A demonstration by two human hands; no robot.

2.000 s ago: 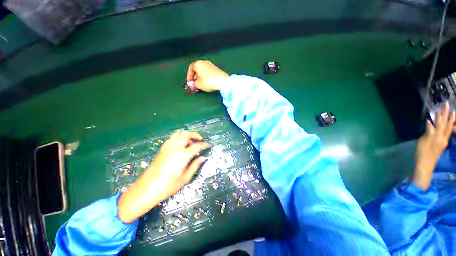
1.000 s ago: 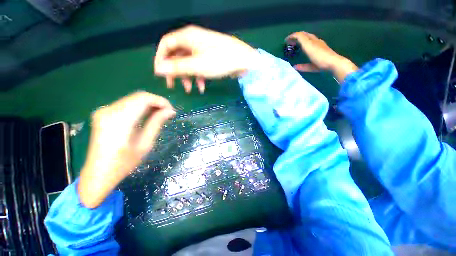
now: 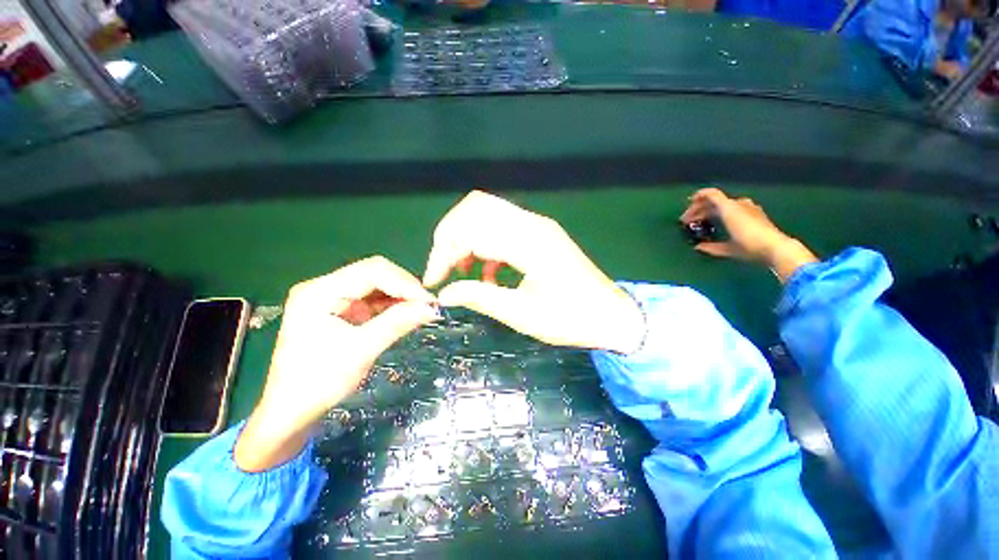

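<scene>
My left hand (image 3: 340,345) and my right hand (image 3: 526,273) meet at the fingertips above the back edge of the clear blister tray (image 3: 482,448). A tiny component (image 3: 439,311), pale and speck-sized, shows between the fingertips. The fingers hide most of it, and I cannot tell which hand bears it more. The clear tray lies flat in front of me, with small shiny parts in its pockets and strong glare in the middle.
A smartphone (image 3: 205,366) lies left of the tray, beside stacked black trays (image 3: 77,405). A neighbour's hand (image 3: 745,232) holds a small black unit (image 3: 698,230) at right. Stacked clear trays (image 3: 285,49) and a second clear tray (image 3: 479,59) lie across the line.
My right hand has left the far green surface and come back to meet my left hand at the fingertips. The neighbour's hand has reached in at right. The view has tilted up.
</scene>
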